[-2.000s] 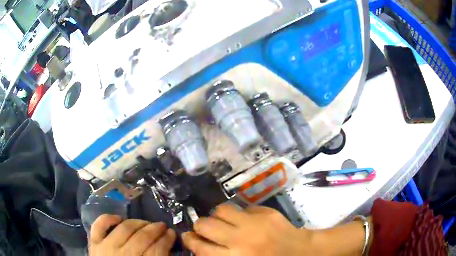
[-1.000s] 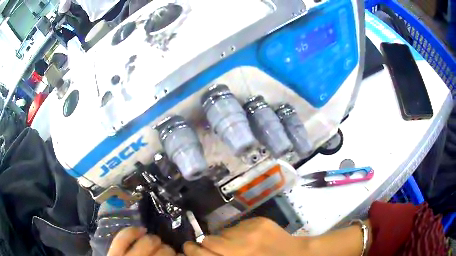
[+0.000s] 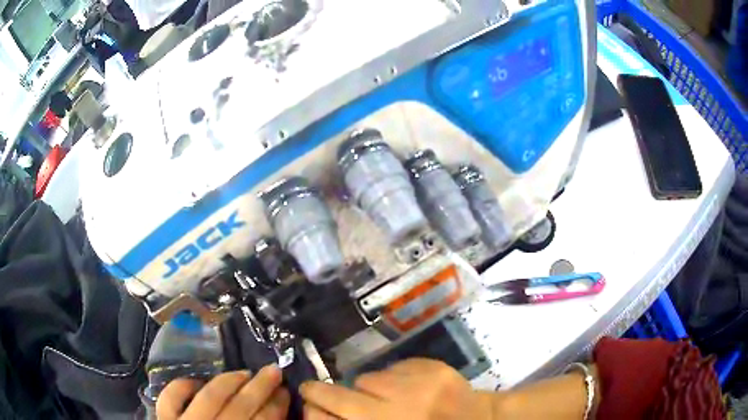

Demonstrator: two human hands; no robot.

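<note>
The white overlock machine [image 3: 328, 123] with "JACK" lettering fills the middle. Dark cloth [image 3: 253, 349] lies under the presser foot area [image 3: 275, 332] at the machine's left front. A grey cloth edge [image 3: 182, 354] with a pale stitch line shows left of it. My left hand [image 3: 225, 398] has its fingertips on the dark cloth, cut off by the bottom edge. My right hand [image 3: 394, 392] lies right of the foot, fingertips at the same cloth, close to my left hand. The cloth under my fingers is mostly hidden.
A dark grey garment heap [image 3: 90, 328] lies left of the machine. Pink and blue thread snips [image 3: 549, 287] and a black phone [image 3: 661, 135] lie on the white table [image 3: 607, 221] to the right. A blue basket [image 3: 697, 74] stands beyond. The orange-and-white label [image 3: 422, 302] is above my right hand.
The grey cloth edge with the stitch line shows more than two seconds ago. My left fingers have moved up slightly towards the foot since one second ago. The view has shifted slightly.
</note>
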